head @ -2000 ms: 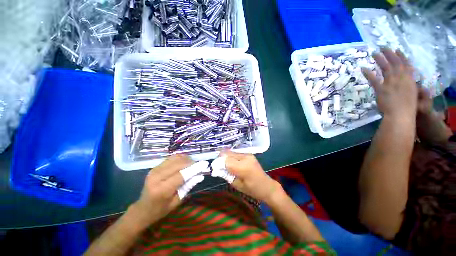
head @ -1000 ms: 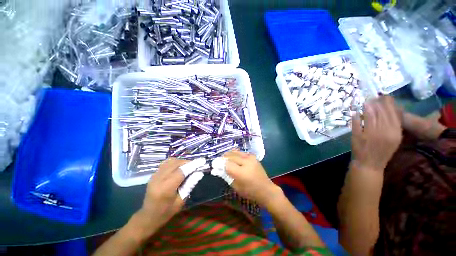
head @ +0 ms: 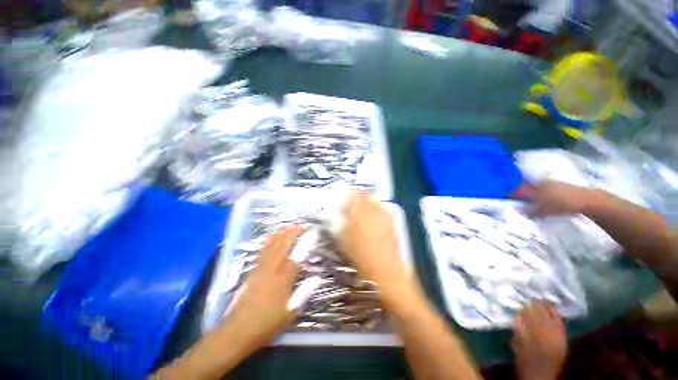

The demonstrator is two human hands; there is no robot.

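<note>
A white tray in front of me holds a heap of slim silver metal tubes, blurred by motion. My left hand lies over the left-middle of the heap, with white cots on its fingertips. My right hand reaches over the far part of the same tray. Its fingertips are blurred near the tray's far rim. Whether either hand holds a part cannot be told. A second white tray of shorter silver sleeves stands just behind.
A blue tray lies at left, with clear bags and a large white sheet beyond. At right are a tray of white parts, a blue tray, a neighbour's hands and a yellow-and-blue fan.
My hands have moved apart and forward from the near rim to over the heap. The view has tilted up, showing more of the bench. One neighbour's hand now reaches beyond the white-parts tray.
</note>
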